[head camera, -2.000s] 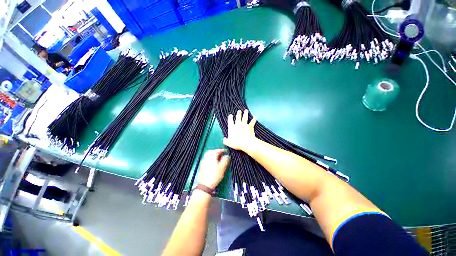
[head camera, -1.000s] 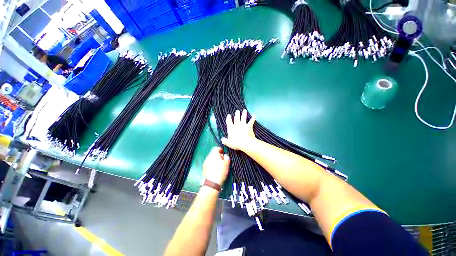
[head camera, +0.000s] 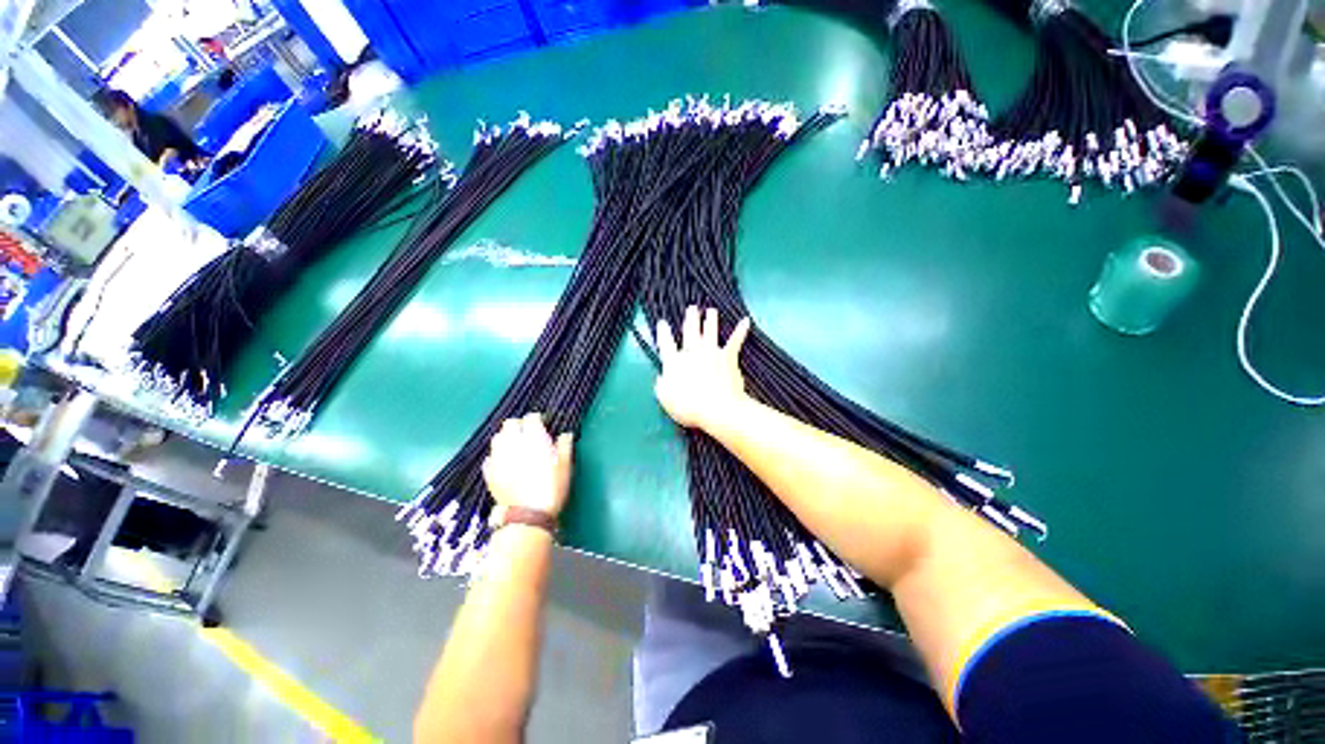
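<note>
A loose pile of black cables (head camera: 639, 233) with white tips lies in front of me, joined at the top and split into two fans below. My right hand (head camera: 702, 374) lies flat with spread fingers on the right fan. My left hand (head camera: 529, 465) lies on the lower part of the left fan, fingers over the cables; whether it grips any cable is hidden. The white connector tips (head camera: 448, 538) of the left fan reach the table's front edge.
A narrower cable group (head camera: 392, 276) and a tied bundle (head camera: 262, 244) lie at left. More tied bundles (head camera: 923, 66) lie at far right, near a green film roll (head camera: 1144, 286), a dark upright device (head camera: 1218, 138) and a white cord (head camera: 1247, 327). A person (head camera: 146, 131) is at far left.
My left hand has moved left from the gap beside my right hand onto the left fan. My right hand stays on the right fan. The view has shifted slightly.
</note>
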